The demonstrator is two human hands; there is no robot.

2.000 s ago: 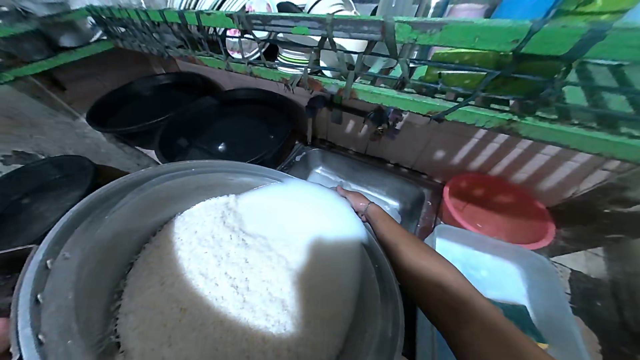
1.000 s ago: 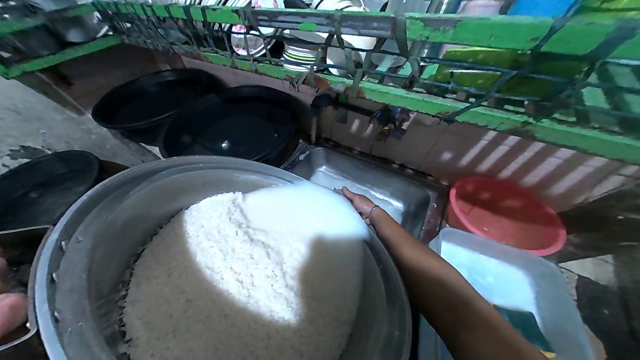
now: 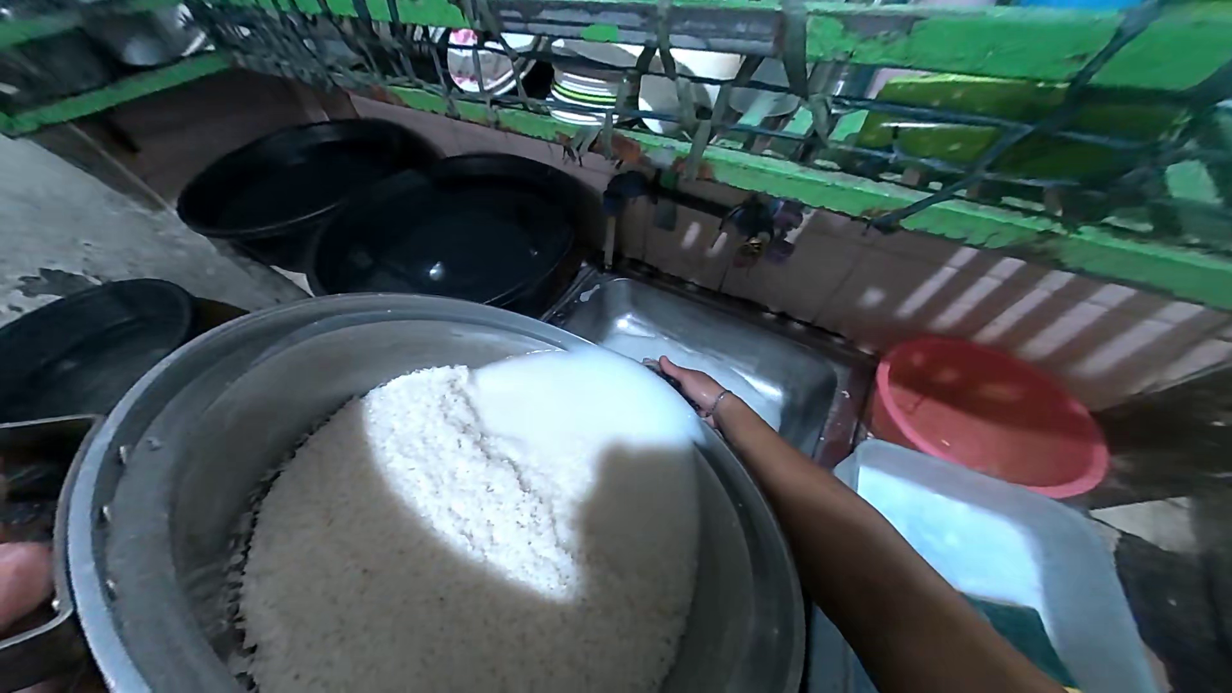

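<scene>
A large metal pot (image 3: 125, 462) fills the lower left of the view, with white rice (image 3: 481, 500) inside. Cloudy whitish water (image 3: 577, 395) lies over the rice on the side toward the sink, and a shadow falls across part of it. My right hand (image 3: 698, 385), with a thin bracelet at the wrist, grips the pot's far right side; its handle there is mostly covered. At the left edge my left hand (image 3: 24, 582) is only partly visible, inside the pot's metal loop handle (image 3: 63, 539). How its fingers close cannot be made out.
Beyond the pot is a stainless steel sink (image 3: 808, 385) below a tap (image 3: 616, 197). Black basins (image 3: 452, 241) stand behind left, another dark basin (image 3: 87, 337) farther left. A red basin (image 3: 991, 414) and a translucent plastic tub (image 3: 1049, 539) are at right. A green dish rack (image 3: 1020, 217) runs above.
The water inside the pot has spread a little less evenly, and more bare rice shows along its edge. My right hand keeps its place on the pot's far right side.
</scene>
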